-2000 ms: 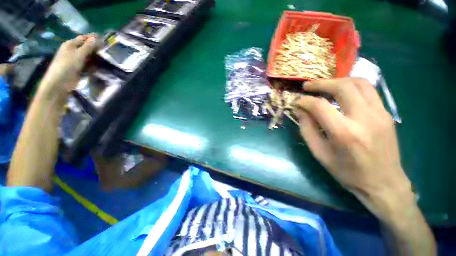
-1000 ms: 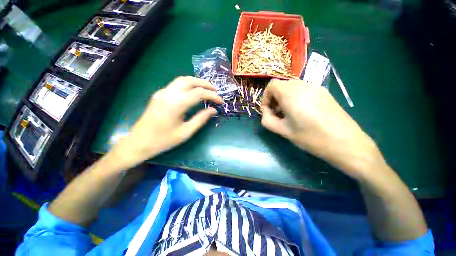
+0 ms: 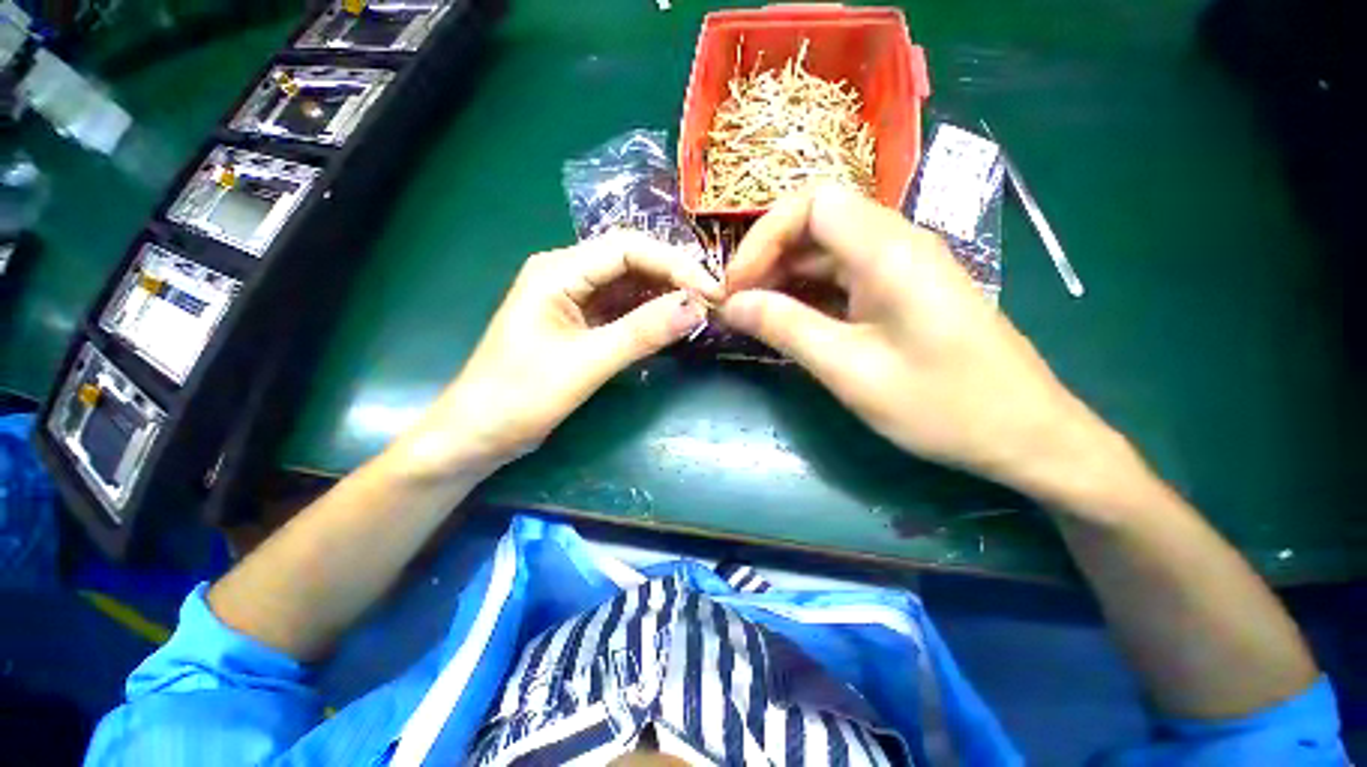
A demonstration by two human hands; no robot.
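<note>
My left hand (image 3: 577, 330) and my right hand (image 3: 855, 307) meet at the fingertips just in front of the red bin (image 3: 915, 113). Thumb and forefinger of each hand pinch a tiny tan strip (image 3: 714, 297) between them; it is mostly hidden by the fingertips. The bin holds a pile of loose tan strips (image 3: 787, 138). More strips lie before the bin, partly hidden by my hands. A crinkled clear bag (image 3: 622, 188) with dark slivers lies left of the bin.
A long black tray (image 3: 248, 307) on the left holds several phone frames (image 3: 168, 310) in pockets. A labelled clear bag (image 3: 957, 188) and a thin silver-white rod (image 3: 1045, 232) lie right of the bin. The dark green bench's front edge (image 3: 720, 549) runs near my body.
My left hand has moved right and my right hand slightly left, so their fingertips now meet at a tiny strip. Earlier my left hand was at the tray. The camera view has shifted.
</note>
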